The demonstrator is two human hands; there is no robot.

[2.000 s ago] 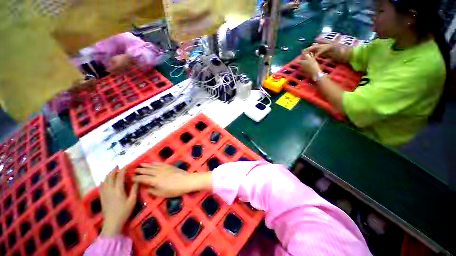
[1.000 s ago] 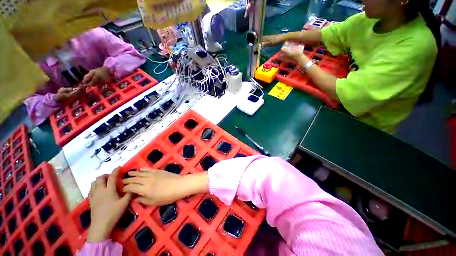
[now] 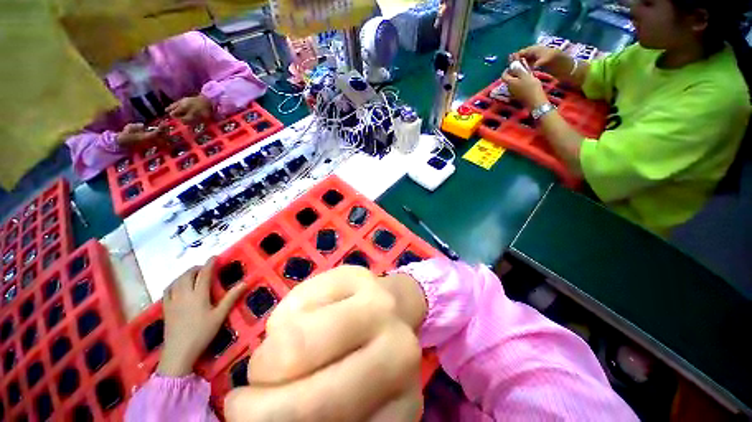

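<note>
A red-orange watch tray point(image 3: 284, 224) lies in front of me, its square pockets holding dark watch bodies such as this one point(image 3: 326, 240). My left hand point(image 3: 191, 316) rests on the tray's left part with its fingers spread and thumb apart; I see nothing held in it. My right hand point(image 3: 334, 350) is large and close to the camera above the tray, its fingers curled. The back of the hand and fingers hide whatever may be at its fingertips, and also hide the tray's lower middle.
More red trays point(image 3: 62, 330) lie at left. Behind is a white sheet point(image 3: 148, 247) with black units and cables. A white box point(image 3: 431, 171), yellow label point(image 3: 484, 153) and pen point(image 3: 430, 232) lie at right. Two people work at other trays. Yellow cloth-like material point(image 3: 49, 91) hangs at upper left.
My right hand has risen from the tray's left part beside my left hand towards the camera, its fingers now curled. My left hand has stayed on the tray, thumb more spread.
</note>
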